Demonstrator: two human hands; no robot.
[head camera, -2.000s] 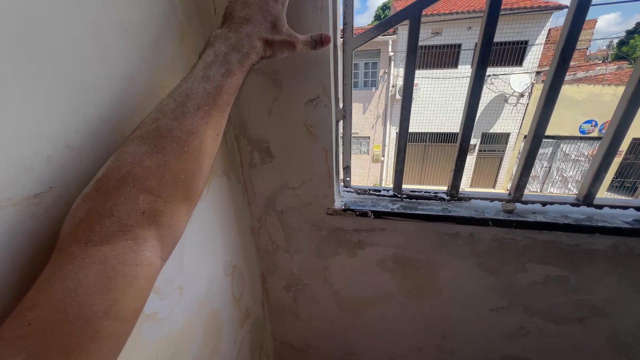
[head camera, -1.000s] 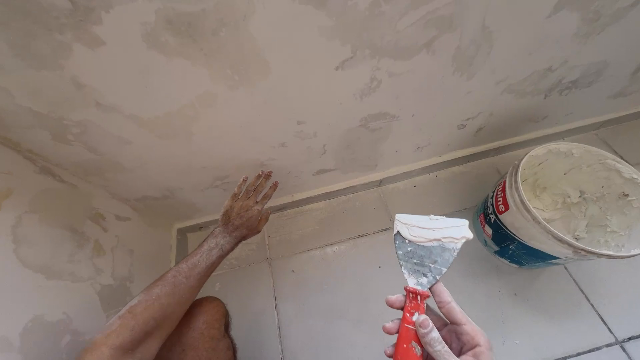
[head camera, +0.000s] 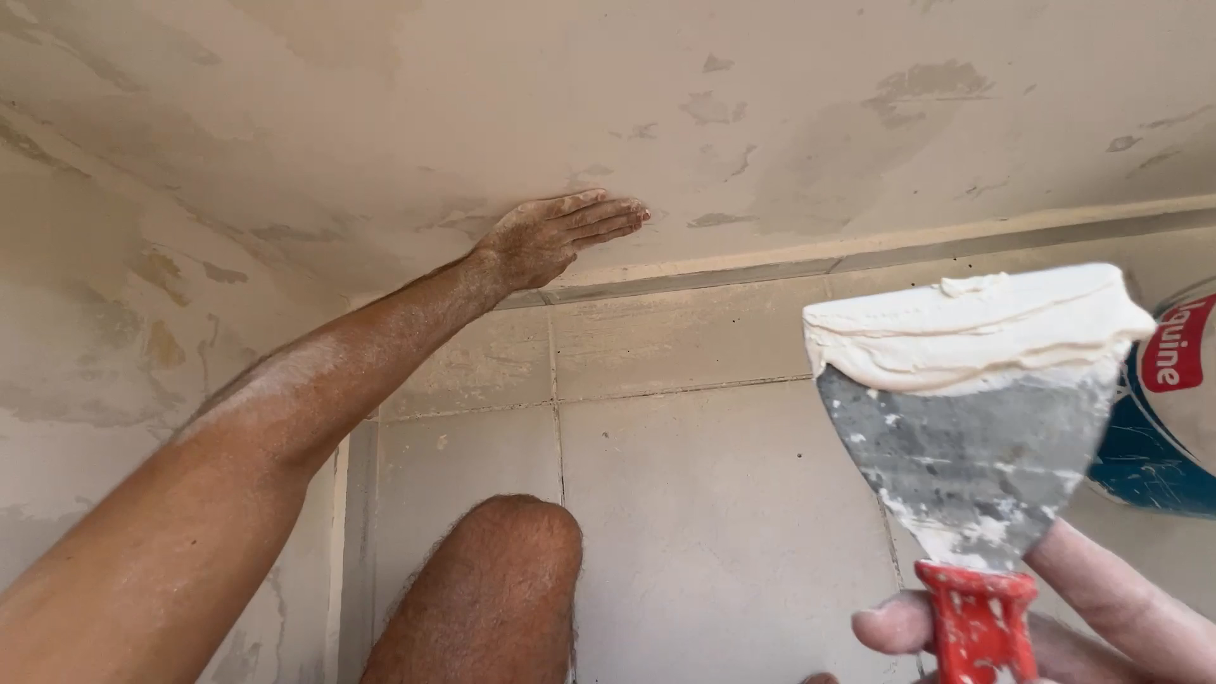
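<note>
My left hand, dusty and with nothing in it, lies against the lower part of the patched plaster wall, its fingers stretched toward the right. At the lower right, my right hand grips the red handle of a putty knife, blade up. White putty covers the blade's top edge in a thick band, and smears of it mark the metal and handle. Part of my right hand is cut off by the frame's bottom edge.
A putty bucket with a blue and white side stands at the right, partly behind the blade. Tiled floor meets the wall along a narrow grey strip. My bent knee is at bottom centre, and another patched wall rises at left.
The view has swung down from the barred window to the floor and wall base. Since one second ago, my left hand has moved right along the wall, and the putty knife appears larger and closer.
</note>
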